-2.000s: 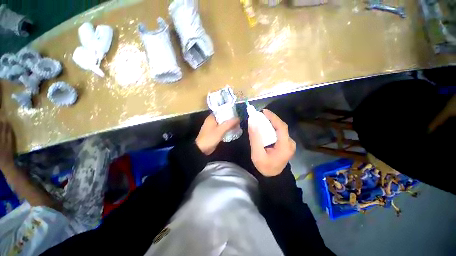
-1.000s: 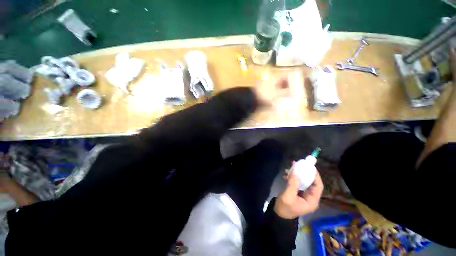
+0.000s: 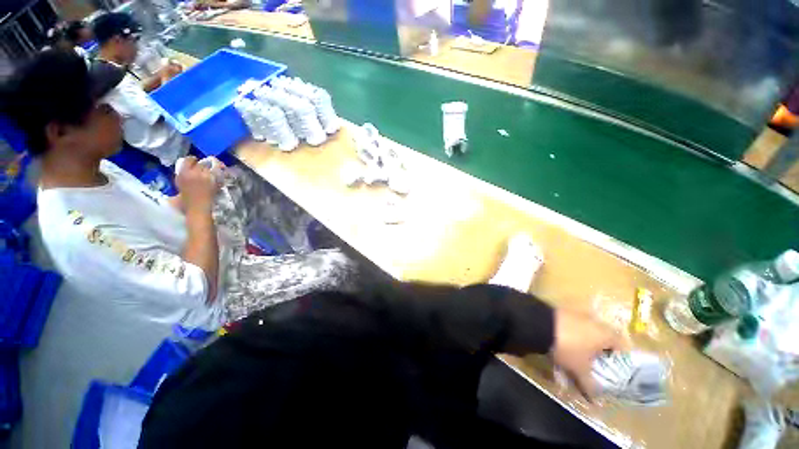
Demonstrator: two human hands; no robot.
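My left hand (image 3: 585,349), blurred at the end of a black sleeve, reaches over the bench. Its fingers are around the left end of a pale grey housing (image 3: 638,379) lying on the shiny tan bench top. Another pale housing (image 3: 520,263) lies on the bench beyond my forearm, partly hidden by the sleeve. My right hand and the squeeze bottle are not in view.
Grey rings (image 3: 378,160) are piled on the bench near rows of housings (image 3: 289,110) and a blue bin (image 3: 217,88). One housing (image 3: 454,127) stands on the green belt (image 3: 561,167). A water bottle (image 3: 714,302) and yellow tube (image 3: 642,310) are right. A person (image 3: 131,228) sits left.
The view has swung left and up, showing the neighbour and belt. My left hand, seen over the bench before, is now at a housing. My right hand with the bottle has left the view.
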